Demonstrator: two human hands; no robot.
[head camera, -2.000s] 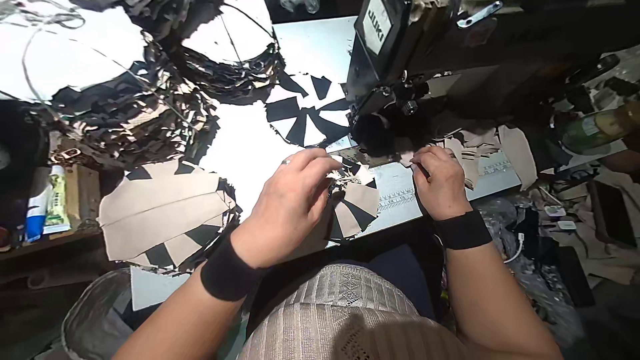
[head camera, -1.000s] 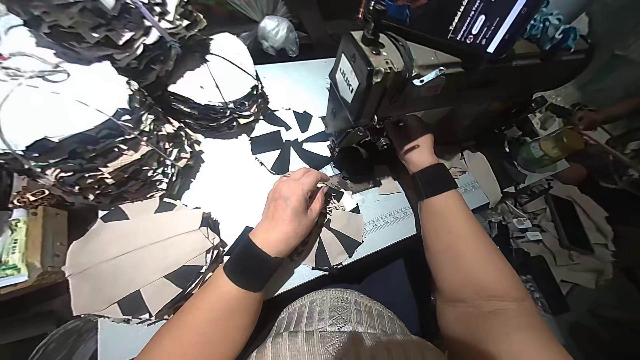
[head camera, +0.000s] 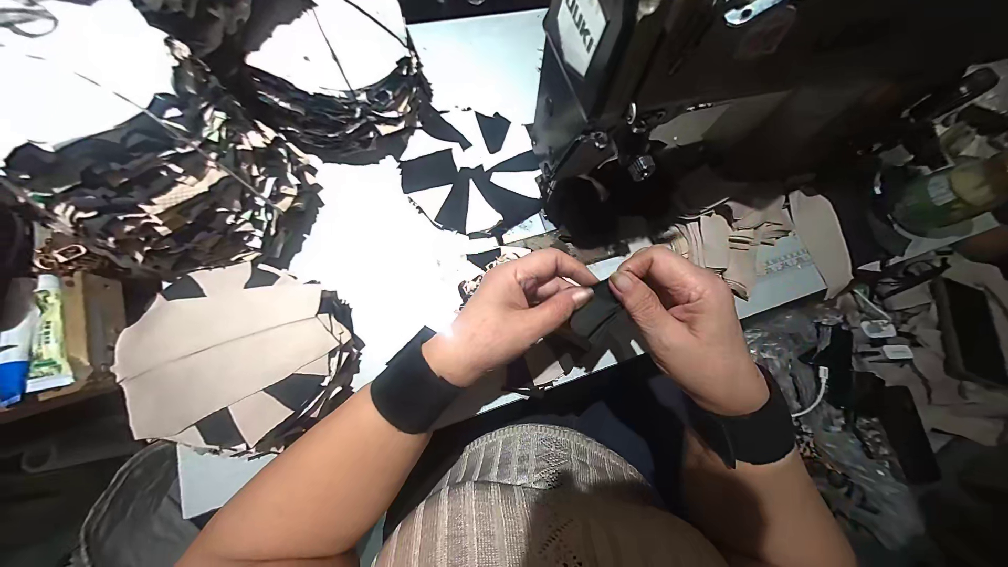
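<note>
Near the table's front edge, my left hand (head camera: 524, 311) and my right hand (head camera: 677, 319) pinch small black fabric pieces (head camera: 602, 311) between them, thumbs against fingertips. Below and behind my left hand lies a partly hidden round panel of beige and black pieces (head camera: 543, 366). Just beyond the hands stands a black Juki sewing machine (head camera: 598, 150); its needle area is too dark to make out. Another round black and white panel (head camera: 472, 173) lies flat left of the machine head. Small beige fabric pieces (head camera: 717, 244) lie in a pile to the right of my right hand.
Tied stacks of cut pieces (head camera: 189, 181) fill the back left. A stack of beige and black panels (head camera: 228, 346) stands at the left, beside a tube (head camera: 49, 339). Beyond the table's right edge are plastic bags (head camera: 835, 465), a white cable (head camera: 819, 394) and fabric scraps (head camera: 945, 378).
My right hand has come back from the machine head towards my left hand. Both now hold black fabric pieces. The round panel earlier at my left fingers now lies lower, partly covered.
</note>
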